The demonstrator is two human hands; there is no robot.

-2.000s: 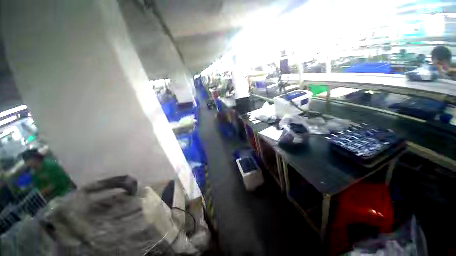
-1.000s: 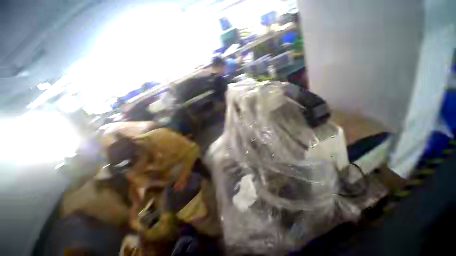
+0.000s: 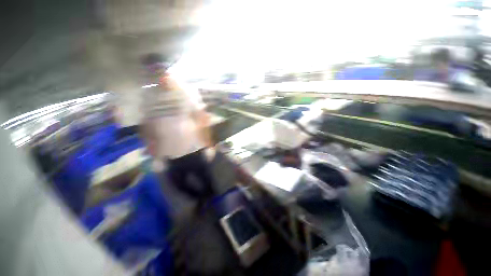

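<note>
The view is strongly blurred and neither of my hands can be made out. A clear plastic bag (image 3: 339, 261) with pale contents is at the bottom edge; whether a hand holds it is hidden. A dark green-topped worktable (image 3: 360, 218) is in front of me. On it are a clear bag with dark contents (image 3: 329, 175), a white sheet (image 3: 280, 177) and, at the right, rows of blue-grey parts (image 3: 420, 180).
A person (image 3: 177, 129) in a light top and dark trousers stands in the aisle. Blue crates (image 3: 137, 215) line its left side. A pale box (image 3: 243, 232) stands on the floor beside the table. A red object (image 3: 448, 259) is lower right.
The view has swung back from the film-wrapped load and crouching person to the worktable and aisle. The table is closer than two seconds ago, and a standing person now shows.
</note>
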